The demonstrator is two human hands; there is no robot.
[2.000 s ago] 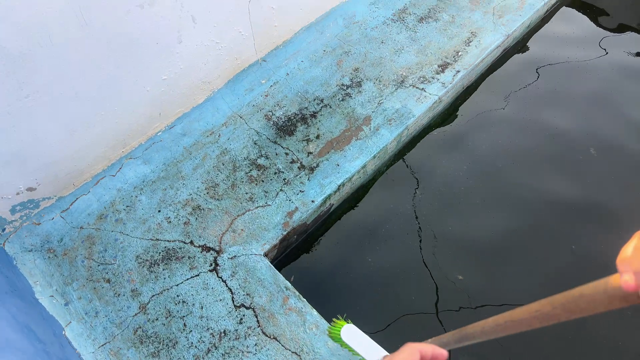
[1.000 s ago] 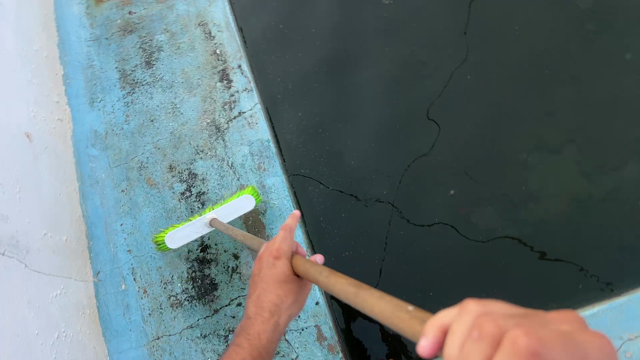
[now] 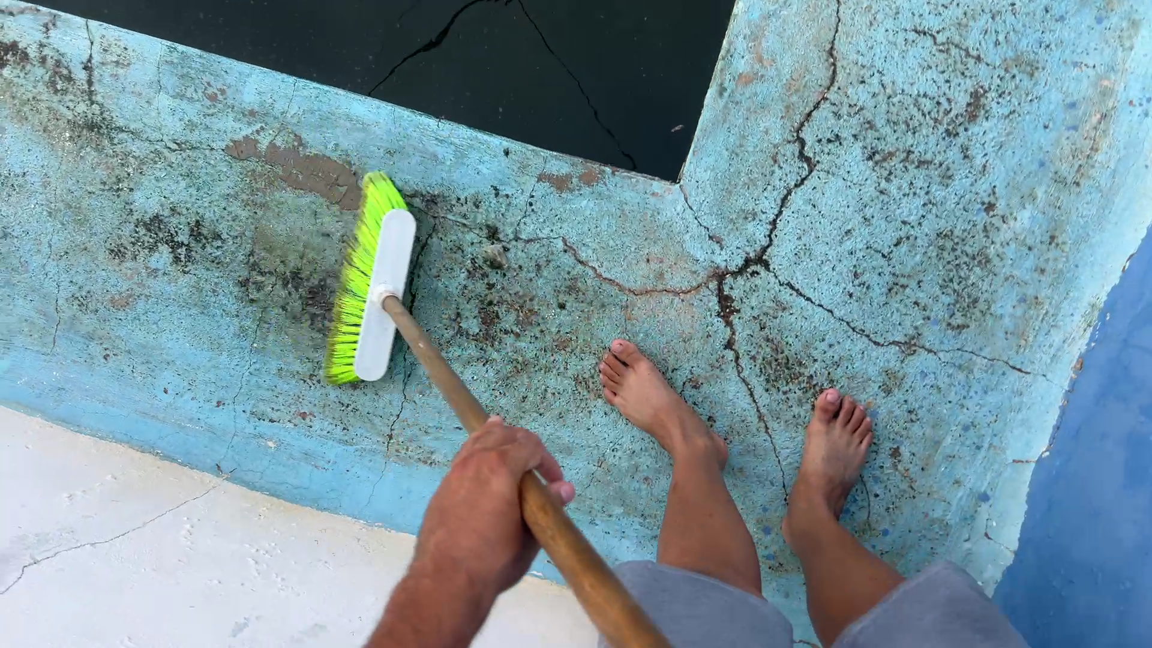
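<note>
My left hand (image 3: 490, 508) is wrapped around the wooden handle (image 3: 562, 540) of a push broom, about midway along the part that shows. The broom's white head (image 3: 385, 295) lies up and left of the hand, its bright green bristles (image 3: 355, 288) on the left side over the stained, light-blue painted ledge (image 3: 540, 315). Near the bristle tips is a brown patch (image 3: 310, 171) of bare surface. The handle runs out of the bottom edge of the view. My right hand is out of view.
My bare feet (image 3: 643, 391) stand on the cracked ledge right of the handle. Dark water (image 3: 558, 81) borders the ledge at the top. A white wall (image 3: 135, 540) is at lower left, a deeper-blue surface (image 3: 1089, 468) at right.
The view has swung a lot, and my feet now show. My left hand, its index finger extended a second ago, is closed around the handle. My right hand, on the handle then, has left the view.
</note>
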